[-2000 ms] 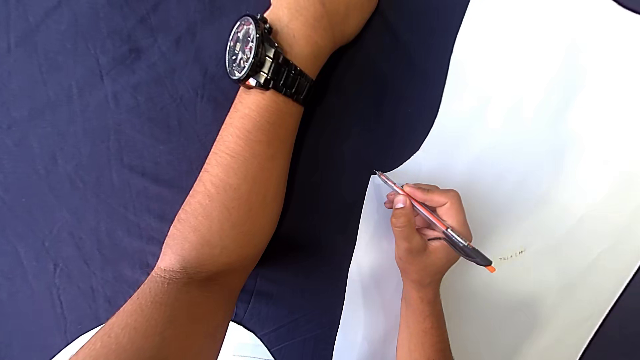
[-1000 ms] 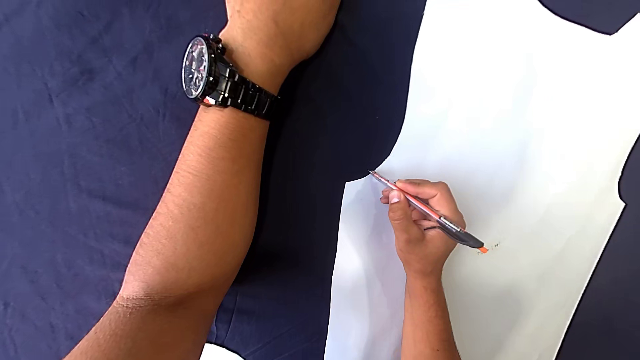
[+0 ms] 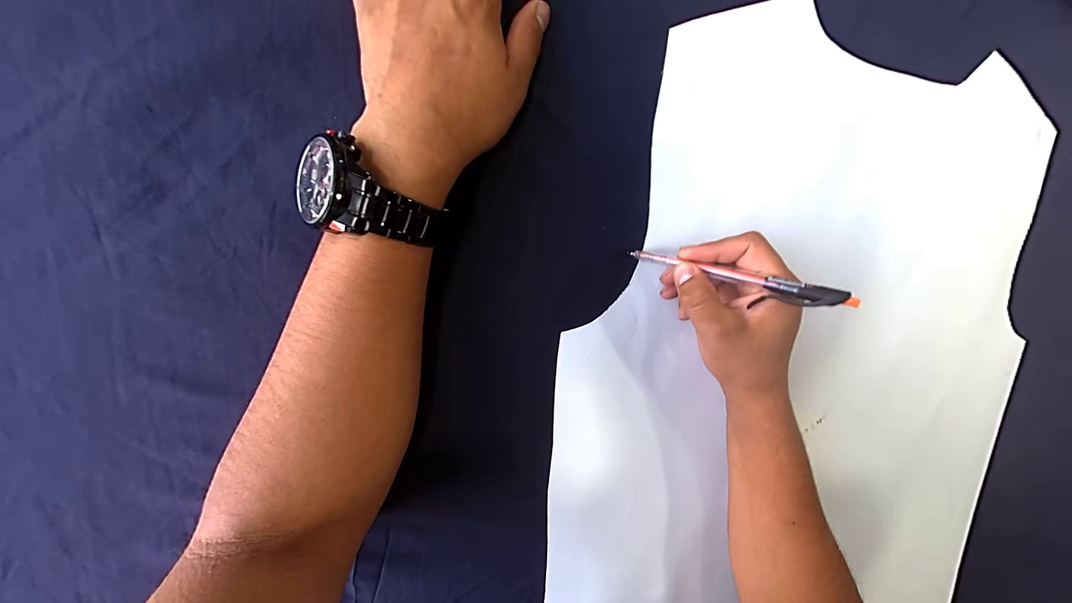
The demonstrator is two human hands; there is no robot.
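Note:
My right hand (image 3: 737, 314) holds an orange-and-black pen (image 3: 741, 276), its tip at the curved left edge of a white paper garment pattern (image 3: 888, 184). The pattern lies on dark blue fabric (image 3: 536, 276) and bears small handwriting low on its middle. My left hand (image 3: 435, 75) rests palm down on the fabric, left of the pattern, with its fingers cut off by the top of the view. A black metal wristwatch (image 3: 368, 197) is on the left wrist.
Dark fabric with soft creases extends left of my left forearm and past the pattern's right edge. The pattern's neckline and shoulder edges show at the upper right. My left forearm crosses the left half of the view.
The pen in my right hand has moved from the lower corner of the armhole curve up along that edge. The view has shifted, showing more of the pattern's top and my left hand.

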